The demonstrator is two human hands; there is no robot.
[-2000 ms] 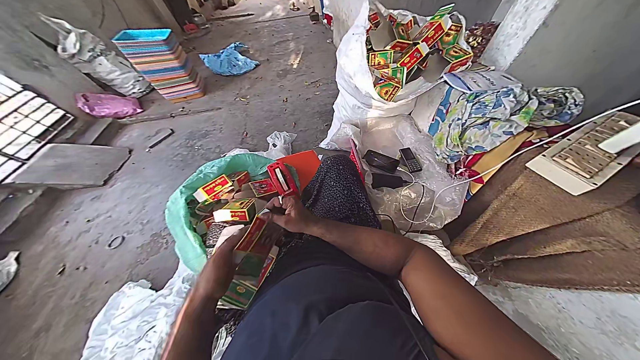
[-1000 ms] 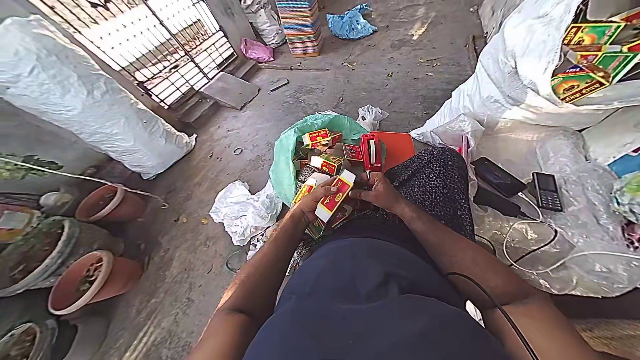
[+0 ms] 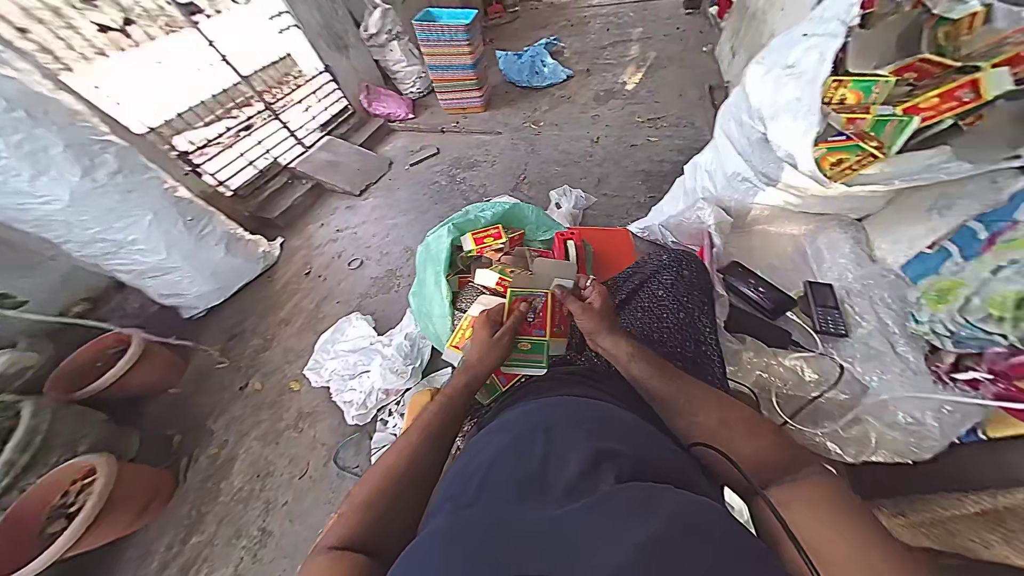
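Observation:
In the head view my left hand (image 3: 496, 336) grips a printed red, yellow and green carton (image 3: 528, 352) with flaps spread, just above my lap. My right hand (image 3: 590, 310) pinches the same carton at its upper right edge. Beyond them a green plastic bag (image 3: 436, 264) lies open, with several small cartons (image 3: 484, 238) inside. A red tool or dispenser (image 3: 570, 246), whose kind I cannot tell, stands at the bag's right side, against an orange-red flat piece (image 3: 610, 250). The undersides of the held carton are hidden.
A white sack (image 3: 752, 136) of cartons stands at the upper right. A smartphone (image 3: 756, 290), a keypad phone (image 3: 825, 308) and cables lie on clear plastic at the right. Stacked baskets (image 3: 452, 60) stand farther off; clay pots (image 3: 116, 372) and a large white sack (image 3: 120, 192) are at the left.
The carton between my hands now shows its flaps spread, with both hands on it; a second earlier my hands held slimmer-looking cartons. The view has swung about.

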